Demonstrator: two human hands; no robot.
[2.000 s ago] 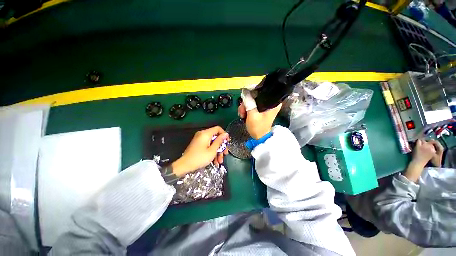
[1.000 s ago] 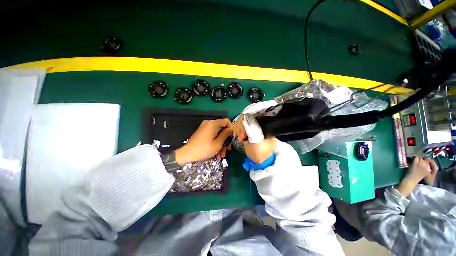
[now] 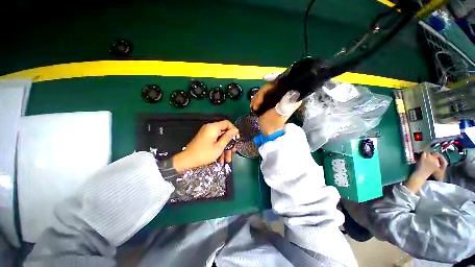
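Observation:
My left hand [image 3: 205, 144] pinches a small dark unit with a shiny edge [image 3: 230, 143] above the right side of a shallow black tray [image 3: 179, 130]. Small silver metal pieces [image 3: 200, 183] lie heaped in the tray's near part. My right hand [image 3: 273, 112], with white finger covers and a blue wrist band, grips the thick black electric screwdriver [image 3: 296, 78], tilted up to the right. Its tip is hidden. A round grey speckled dish [image 3: 247, 136] lies between my hands. Several round black units [image 3: 217, 95] stand in a row beyond the tray.
A crumpled clear bag [image 3: 346, 112] lies right of my right hand. A teal box [image 3: 359, 174] carries a black unit. White sheets [image 3: 65, 156] lie left. One black unit [image 3: 121, 48] is beyond the yellow edge. Another person's hands [image 3: 431, 166] are at a metal box [image 3: 424, 120].
My right hand has lifted away from my left hand, and the screwdriver has swung from nearly level to tilted up. More of the speckled dish shows. My left hand still holds the unit.

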